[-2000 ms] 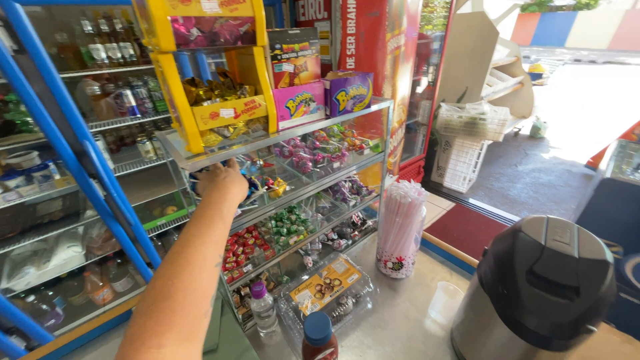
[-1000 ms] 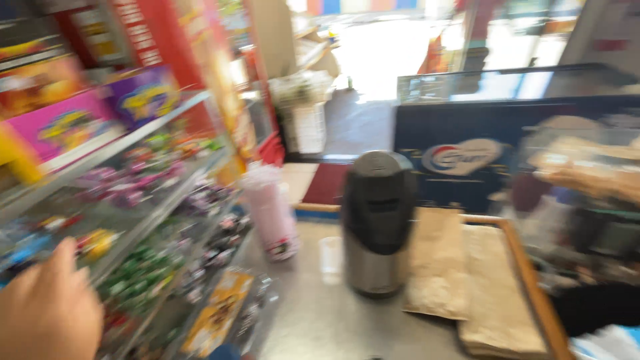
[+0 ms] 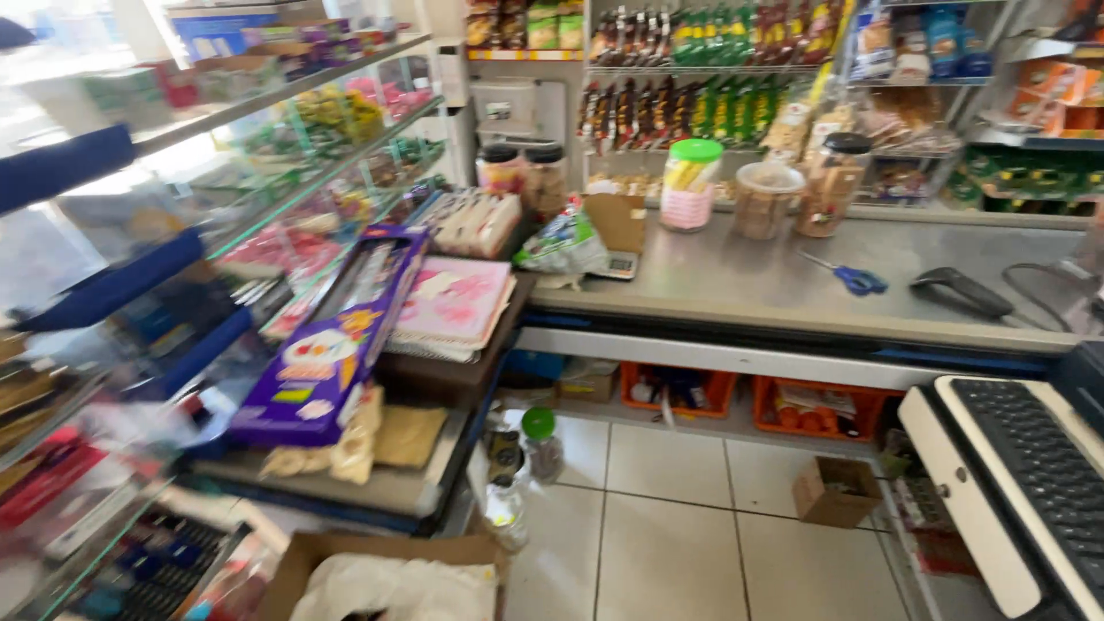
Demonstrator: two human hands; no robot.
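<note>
Neither my left hand nor my right hand shows in the head view now. Closest in view, a purple printed carton [image 3: 297,392] lies tilted on the side counter at left, with a pink-covered notebook [image 3: 450,297] beside it. Across the metal counter [image 3: 750,285] stand a jar with a green lid [image 3: 693,185], a tub with a pale lid [image 3: 766,203] and a jar with a black lid [image 3: 833,185]. Blue-handled scissors [image 3: 854,278] and a black handheld scanner [image 3: 962,293] rest to their right.
Glass shelves of wrapped sweets [image 3: 332,121] run along the left. A black keyboard [image 3: 1026,466] is at the right edge. Orange baskets [image 3: 681,392] sit under the counter. On the tiled floor [image 3: 664,543] are a small cardboard box [image 3: 835,492] and jars; an open carton [image 3: 302,552] is at the bottom.
The view has swung far around, from the sweets rack and steel flask to another counter. The hand seen at the sweets rack in both earlier frames is out of view.
</note>
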